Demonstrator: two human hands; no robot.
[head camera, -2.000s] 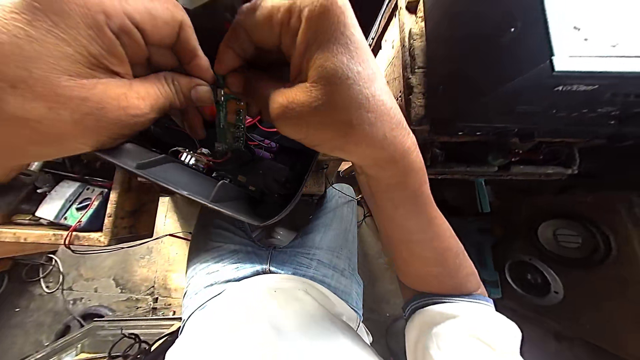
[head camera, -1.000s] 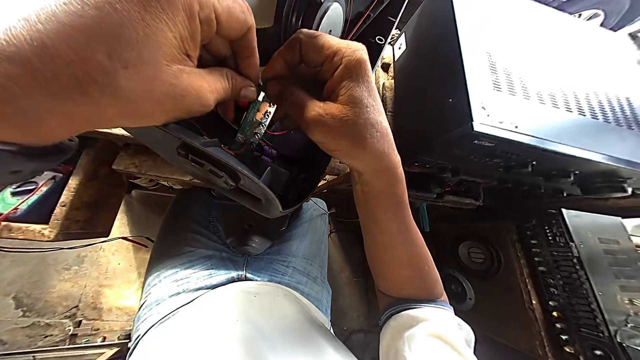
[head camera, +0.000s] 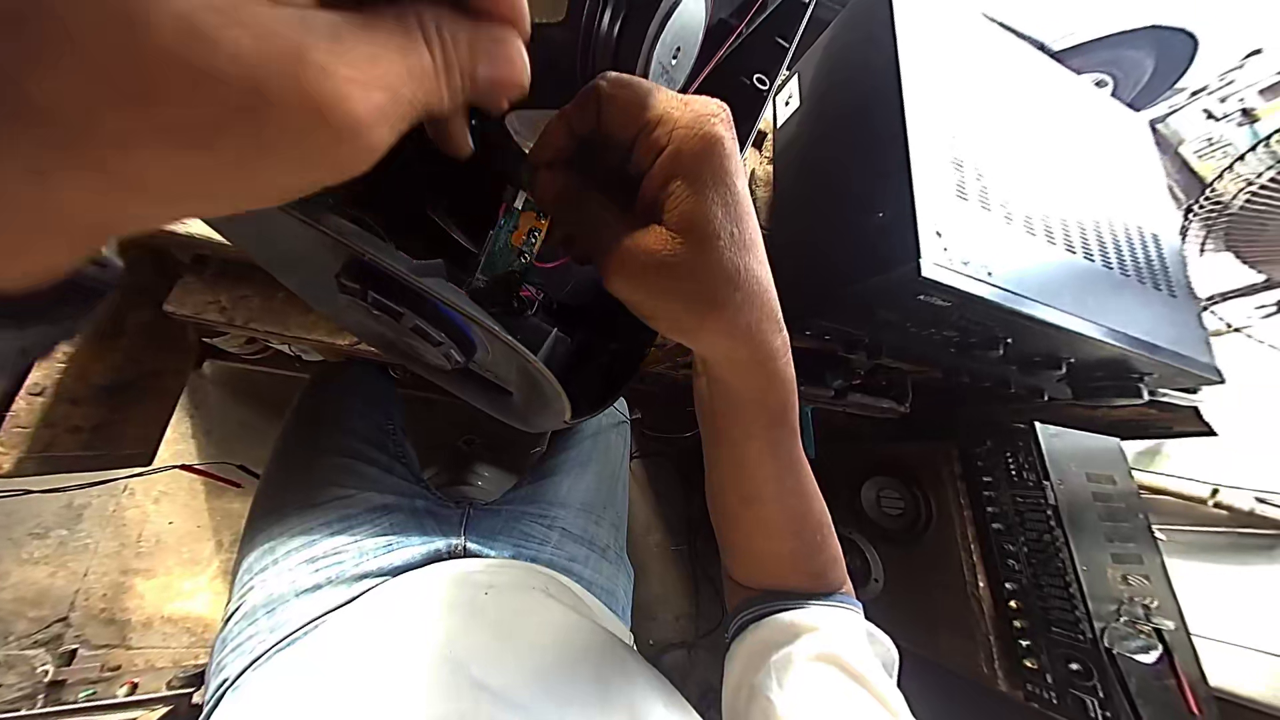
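A small green circuit board (head camera: 518, 235) with an orange patch stands tilted inside an open black plastic housing (head camera: 500, 375), which lies over my lap. Red and purple wires (head camera: 550, 263) run beside the board. My right hand (head camera: 650, 190) is curled at the board's right edge; its fingertips are in shadow, so I cannot tell whether they pinch the board or a wire. Above and left of the board, my left hand (head camera: 300, 110) is raised off it with bent fingers, blurred, and whether anything is between them is hidden.
A large black amplifier (head camera: 850, 180) stands at the right, with a speaker cone (head camera: 678, 45) behind my hands. Lower right are a speaker box (head camera: 925, 560) and a mixer-like panel unit (head camera: 1110, 540). A wooden bench edge (head camera: 110, 380) and thin cables (head camera: 120, 482) lie at the left.
My left hand has moved up and away from the circuit board, where its fingers were a second ago. My right hand stays beside the board. The view has swung to the right.
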